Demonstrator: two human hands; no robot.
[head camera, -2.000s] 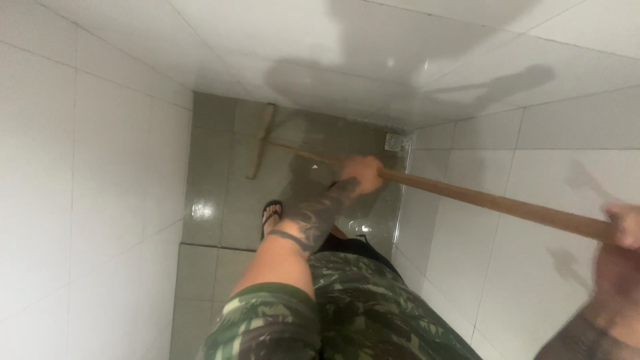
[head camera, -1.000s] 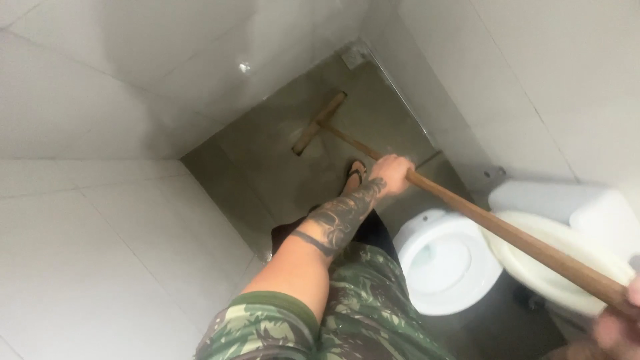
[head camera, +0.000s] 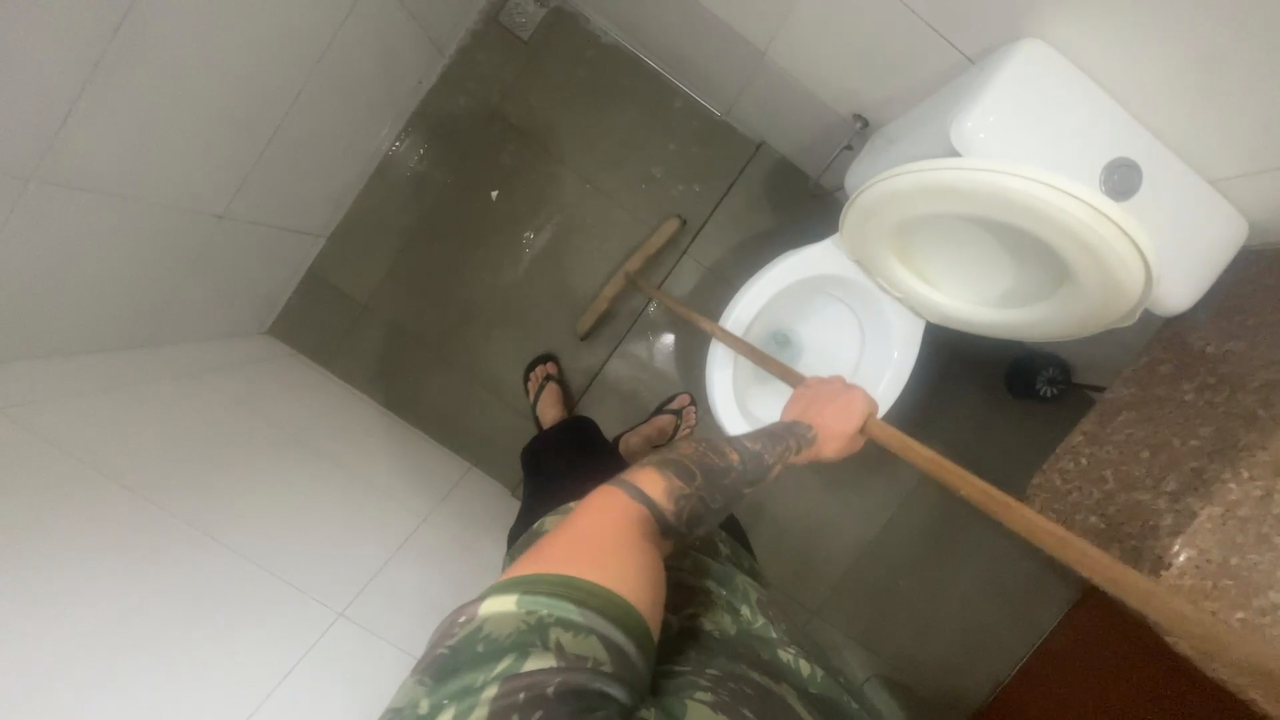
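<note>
My left hand (head camera: 830, 418) is closed around the wooden pole of a floor squeegee (head camera: 1000, 505), over the near rim of the toilet bowl. The pole runs from the lower right edge down to a wooden crosspiece (head camera: 605, 305), which lies on the wet grey tile floor near a dark joint line. The crosspiece is just beyond my feet in black flip-flops (head camera: 545, 385). Whether a rubber blade is under it cannot be seen. My right hand is out of view, as is the pole's upper end.
A white toilet (head camera: 735, 330) with its lid and seat raised stands at the right. Behind it is a black toilet brush holder (head camera: 1035, 376). A speckled stone counter (head camera: 1130, 430) juts in at the right. A floor drain (head camera: 522, 15) sits in the far corner between tiled walls.
The crosspiece has moved across the floor from the drain side toward the toilet. My right hand, at the right edge earlier, has left the view. The view has swung toward the toilet.
</note>
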